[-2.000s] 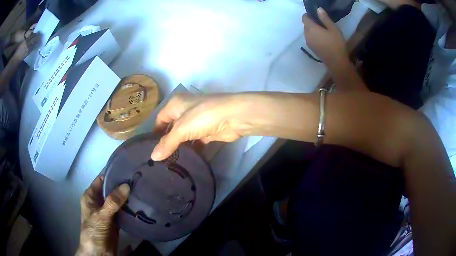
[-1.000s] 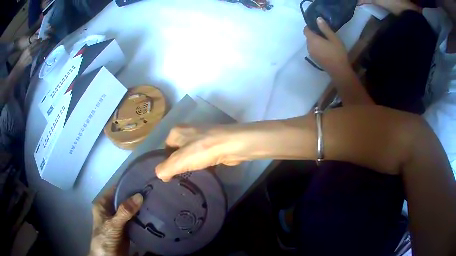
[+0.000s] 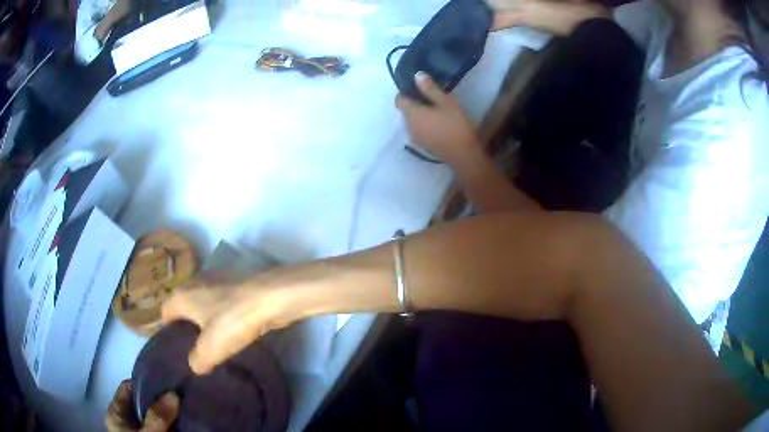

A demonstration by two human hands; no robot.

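The dark brown-purple round housing (image 3: 244, 392) is low in the view, partly cut off by the bottom edge. A smooth dark curved part (image 3: 162, 359) overlaps its left side; blur hides whether it is a separate piece. My left hand (image 3: 143, 412) grips the left edge, thumb on top, and is cut off below. My right hand (image 3: 223, 325) reaches across from the right, its fingers on the top of the dark part. A wood-coloured round housing (image 3: 156, 274) lies just behind, partly covered by my right hand.
White cartons (image 3: 84, 304) stand at the left. A flat grey card (image 3: 232, 261) lies under my right forearm. A wire bundle (image 3: 302, 62) and a long dark unit (image 3: 153, 69) lie farther back. A neighbour in white holds a black unit (image 3: 443, 51) with a loop.
The view has swung up and right, so the housing sits lower and further left. The dark curved part now shows at the housing's left, beneath my right fingers. The neighbour's black unit shows more fully.
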